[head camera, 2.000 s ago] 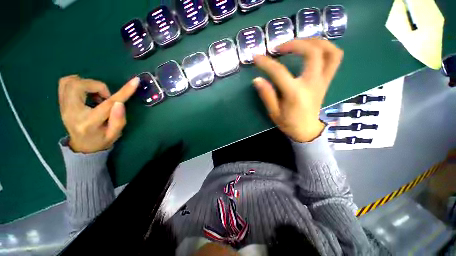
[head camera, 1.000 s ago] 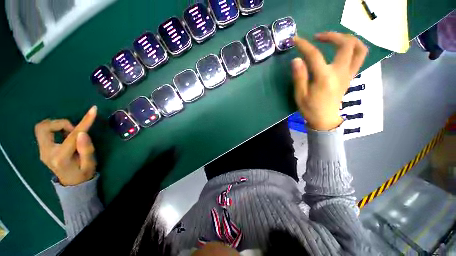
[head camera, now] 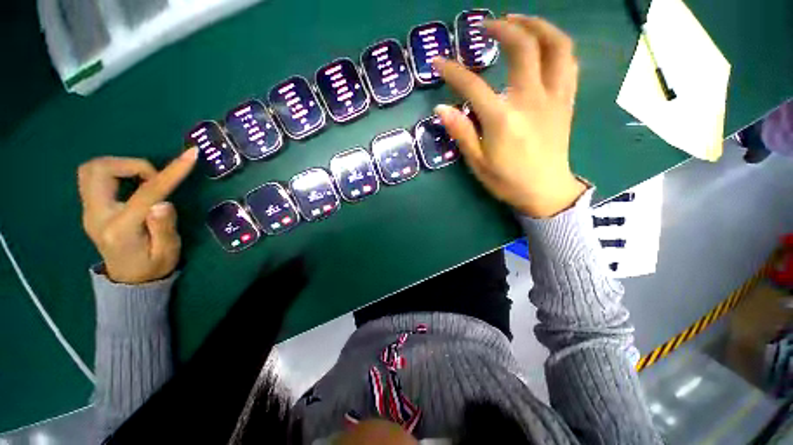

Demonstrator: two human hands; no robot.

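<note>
Several strapless watch heads lie in two rows on the green mat (head camera: pixel 348 252). The far row, with a middle watch (head camera: pixel 342 89), shows lines of purple-white text. The near row, with its leftmost watch (head camera: pixel 233 227), shows small red and green icons. My left hand (head camera: pixel 133 213) holds nothing; its extended index fingertip is at the leftmost far-row watch (head camera: pixel 212 149). My right hand (head camera: pixel 519 122) is over the right ends of both rows, fingers apart; its index fingertip is at a far-row watch (head camera: pixel 431 54). It partly hides the right end of the near row.
A white tray (head camera: pixel 139 39) stands at the far left. A pale yellow sheet (head camera: pixel 687 78) with a black pen (head camera: pixel 665 82) lies at the right. Strapped watches on a white carrier (head camera: pixel 642 235) are beyond the bench edge. Yellow-black tape (head camera: pixel 696 323) crosses the floor; part of a person shows at far right.
My left index finger has moved from the near row's left end to the far row's left end. My right hand has moved to the far row. The near-row screens now show icons.
</note>
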